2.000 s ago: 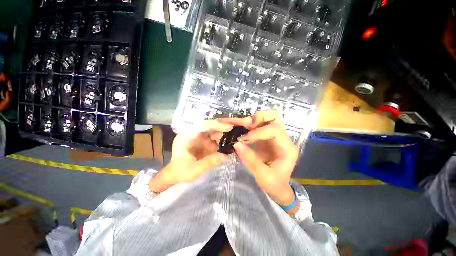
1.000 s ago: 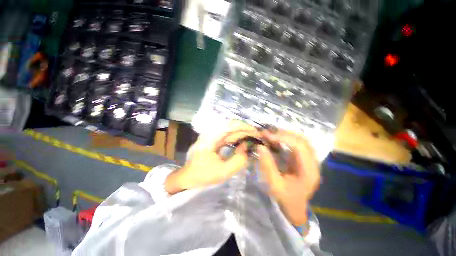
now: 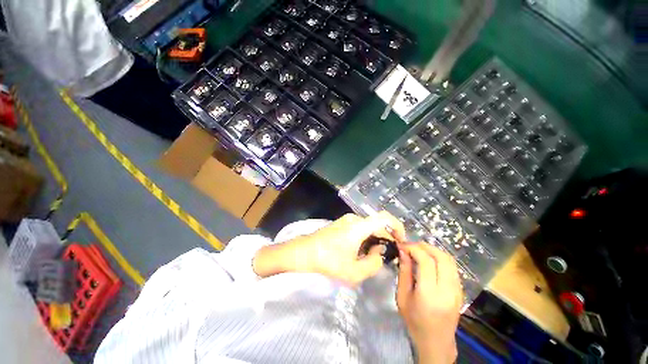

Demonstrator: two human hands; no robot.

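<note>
A round black housing (image 3: 379, 246) with a pale centre is held between my two hands, over the near edge of the clear tray. My left hand (image 3: 334, 250) grips it from the left with thumb and fingers. My right hand (image 3: 431, 288) touches its right side with bent fingertips; whether it pinches a small part there is hidden. The clear blister tray (image 3: 455, 156) lies just beyond my hands, with dark parts in its pockets and small gold and silver pieces (image 3: 444, 226) in the near ones. The black blister tray (image 3: 284, 78) at the upper left holds round silvery-black parts.
A white card (image 3: 406, 92) with a thin metal strip (image 3: 392, 98) lies between the trays. A dark machine with red lights (image 3: 577, 213) and a wooden board (image 3: 529, 284) are at right. A cardboard box (image 3: 226, 186), a red crate (image 3: 85, 291) and another person's sleeve (image 3: 67, 43) are at left.
The view has turned and shifted left, so the trays appear slanted and the red crate and other person's sleeve show. My hands still hold the black housing, now turned to show its pale centre.
</note>
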